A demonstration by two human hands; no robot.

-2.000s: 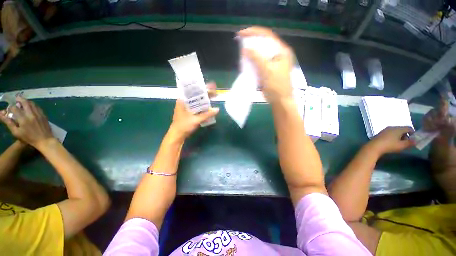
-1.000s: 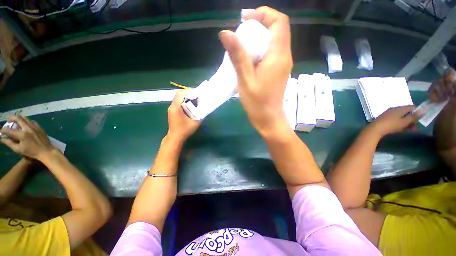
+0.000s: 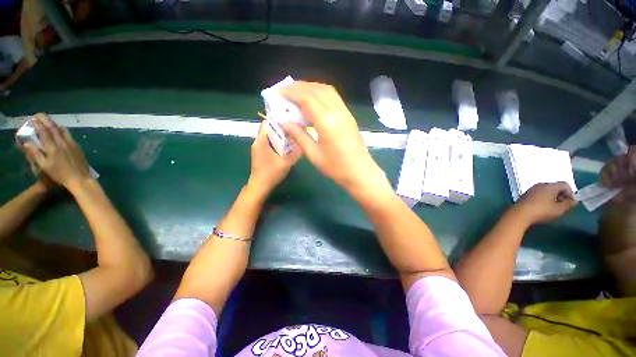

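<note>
A white carton (image 3: 280,111) stands tilted in both hands above the pale strip. My left hand (image 3: 270,157) holds its lower end. My right hand (image 3: 324,122) wraps around its upper part, fingers near the top end. The palm side of the right hand and much of the carton's right side are hidden. Three closed white cartons (image 3: 436,164) lie in a row on the green worktop, right of my hands. A whitish, soft-edged wrapped product (image 3: 387,102) lies on the dark belt beyond them.
Two more whitish wrapped pieces (image 3: 465,104) lie farther right on the belt. A white stack (image 3: 540,169) is by the right neighbour's hand (image 3: 547,202). The left neighbour's hands (image 3: 56,153) hold a small white piece. The pale strip (image 3: 181,124) crosses behind the worktop.
My right hand has come down and closer to my left hand, now on the carton. A third wrapped product now shows on the belt. The left neighbour's hands have shifted.
</note>
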